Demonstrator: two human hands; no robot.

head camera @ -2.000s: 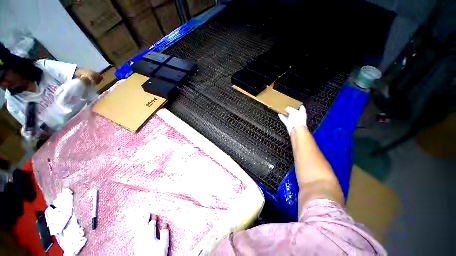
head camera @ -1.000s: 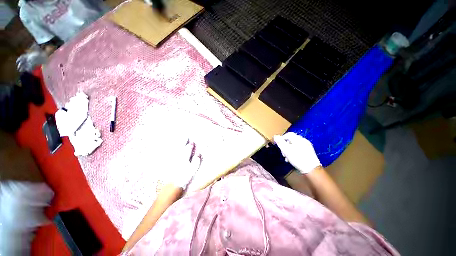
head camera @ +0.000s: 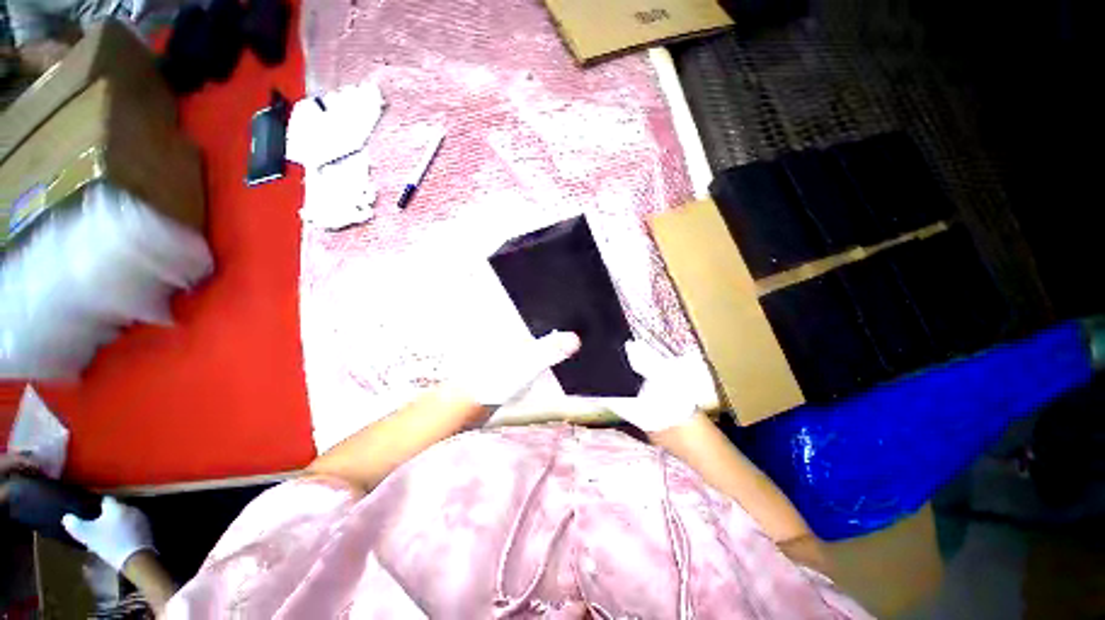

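Observation:
A black oblong part (head camera: 567,300) is held over the pink and white bubble wrap in front of me. My left hand (head camera: 524,367), in a white glove, grips its lower left side with the thumb on top. My right hand (head camera: 664,383), also in a white glove, holds its lower right edge. The fingers under the part are hidden. To the right, more black parts (head camera: 854,309) lie in two rows on a tan cardboard sheet (head camera: 713,317) at the conveyor's near end.
A marker pen (head camera: 421,166), white crumpled cloths (head camera: 336,182) and a small black slab (head camera: 267,143) lie ahead. A carton (head camera: 127,133) with white bags (head camera: 91,279) stands on the red cover (head camera: 257,363). At lower left a person's gloved hand (head camera: 112,530) holds a dark part.
The view has turned left. Both hands have come together and now hold a black part. My right hand has left the cardboard sheet's corner.

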